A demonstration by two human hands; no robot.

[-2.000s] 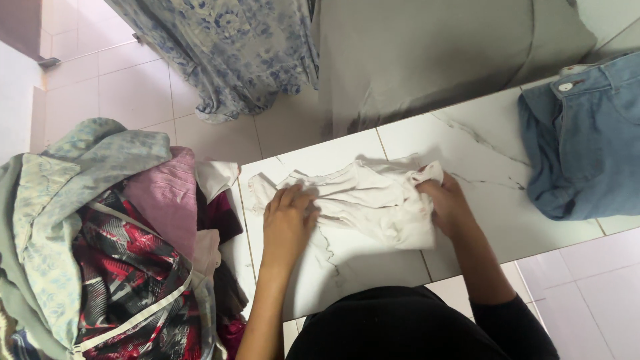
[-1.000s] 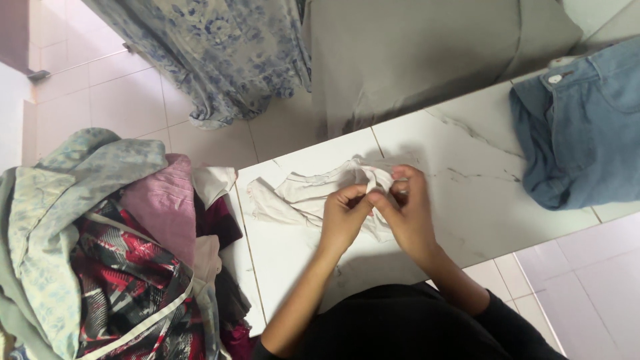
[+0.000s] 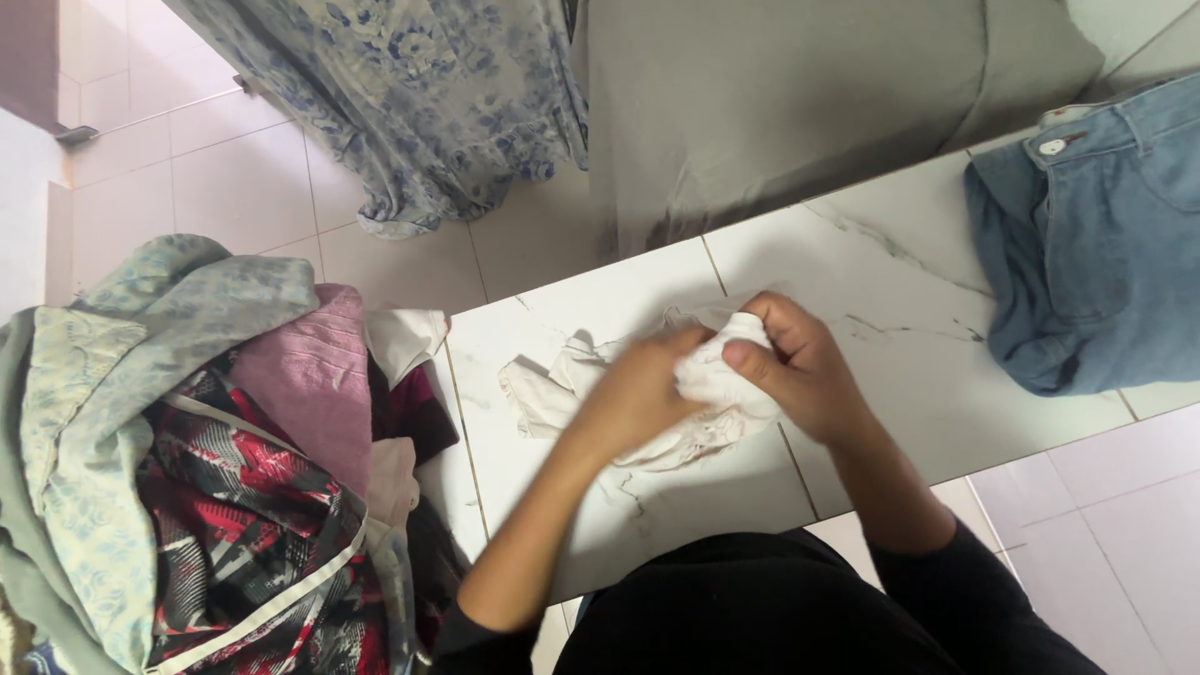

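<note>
A crumpled white cloth garment [image 3: 544,398] lies on the marble-patterned tiled surface, with part of it lifted and bunched between my hands. My right hand [image 3: 797,366] grips the bunched part between thumb and fingers. Just left of it, my left hand [image 3: 642,394] is blurred and touches the same bunch; whether its fingers close on the cloth is unclear. The garment's left end rests flat and wrinkled on the tiles.
A heap of clothes, with a pink cloth [image 3: 314,389] and a red-black patterned garment [image 3: 253,525], is at the left. Folded blue jeans [image 3: 1097,253] lie at the right. Beyond the tiled surface [image 3: 900,412] are a grey cloth covering [image 3: 797,103] and a blue floral curtain [image 3: 412,103].
Two seconds ago my hands were apart on the spread garment; one second ago they met at its right part. Now my left hand is a little left of my right, and more cloth is bunched up.
</note>
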